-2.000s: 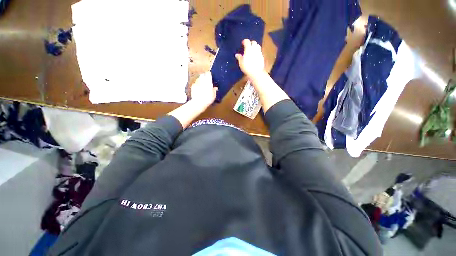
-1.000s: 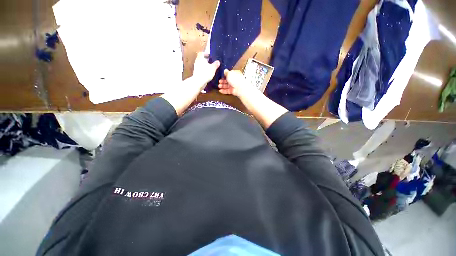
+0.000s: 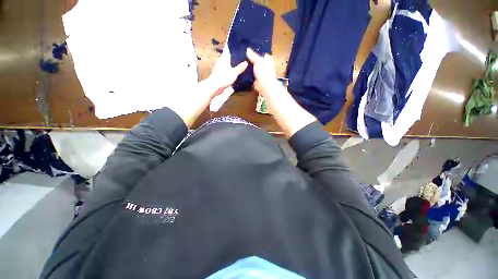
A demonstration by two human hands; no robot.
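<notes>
A narrow navy piece (image 3: pixel 251 28) lies on the brown table in front of me, with a thin white edge along its left side. A narrow white piece (image 3: pixel 221 99) sticks out below my left hand. My left hand (image 3: pixel 225 72) grips the navy piece's left side near its lower end. My right hand (image 3: pixel 263 69) is at its right side, thumb on the cloth; its lower fingers are hard to make out. A small printed box (image 3: pixel 263 104) is partly hidden under my right wrist.
White cut panels (image 3: pixel 131 54) lie at left, with navy offcuts (image 3: pixel 50 66) beside them. Long navy pieces (image 3: pixel 327 54) lie right of the box. Farther right are a navy, white and grey-blue stack (image 3: pixel 407 71) and a green bundle (image 3: pixel 480 98). The table's front edge (image 3: pixel 382 133) crosses below.
The navy piece was spread wider two seconds ago and now looks narrower and straighter. My right hand has moved up along its right side. The white end now shows below my left hand.
</notes>
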